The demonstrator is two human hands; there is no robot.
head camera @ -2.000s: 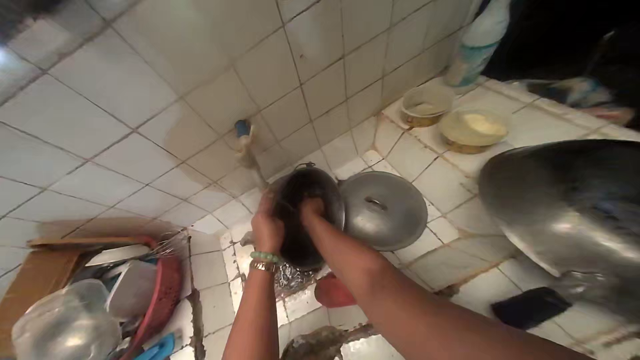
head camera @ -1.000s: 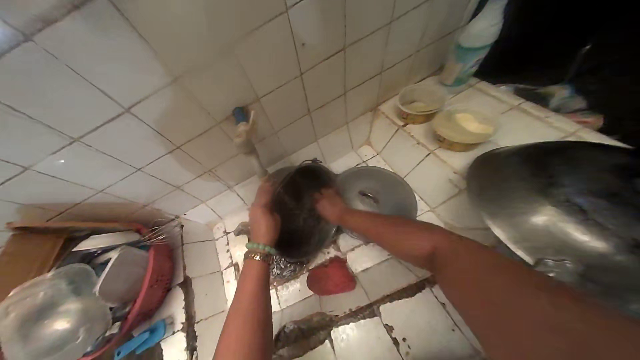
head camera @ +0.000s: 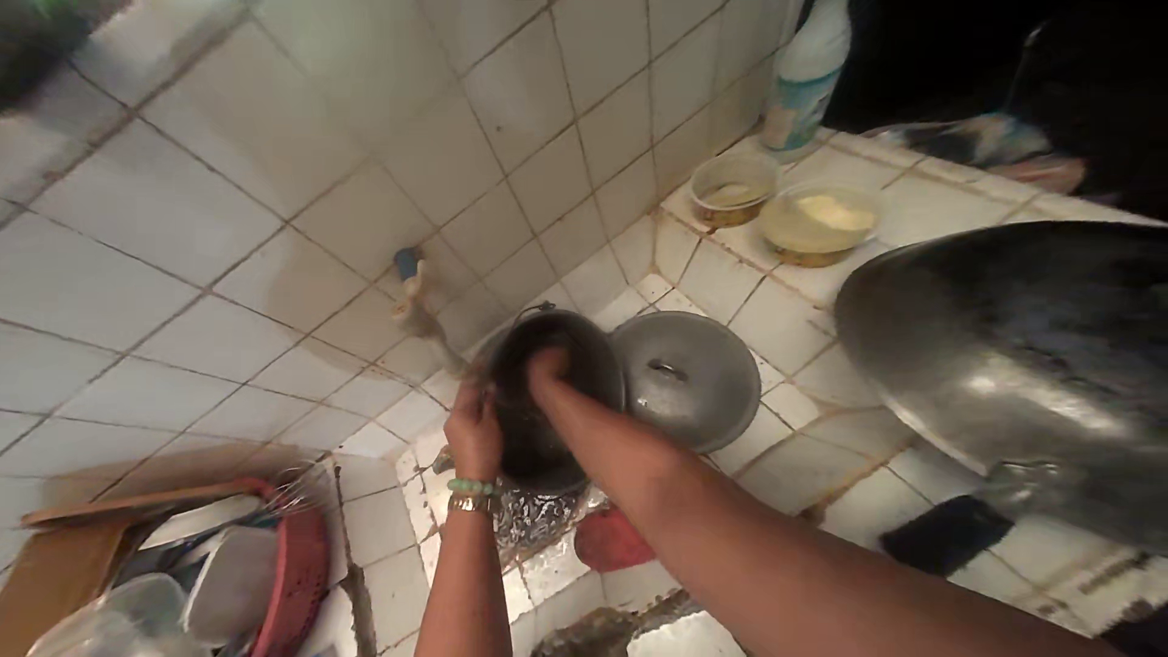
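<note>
A dark metal pot with a wire handle stands tilted in the tiled sink, its inside facing me. My left hand, with a bead bracelet and a metal watch band at the wrist, grips the pot's left rim. Inside the pot is my right hand; its fingers are blurred and in shadow, so whether it holds something cannot be told. A round metal lid with a small handle lies against the pot's right side. Below the pot is a red cloth or pad, partly behind my right forearm.
A tap with a blue top juts from the tiled wall. At the lower left, a red basin holds plastic containers. A large metal wok is at right, near a black pad. Two plastic tubs and a bottle stand behind.
My right hand has moved from the pot's right side, where it was a second ago, deeper into the pot. The left hand stays at the left rim.
</note>
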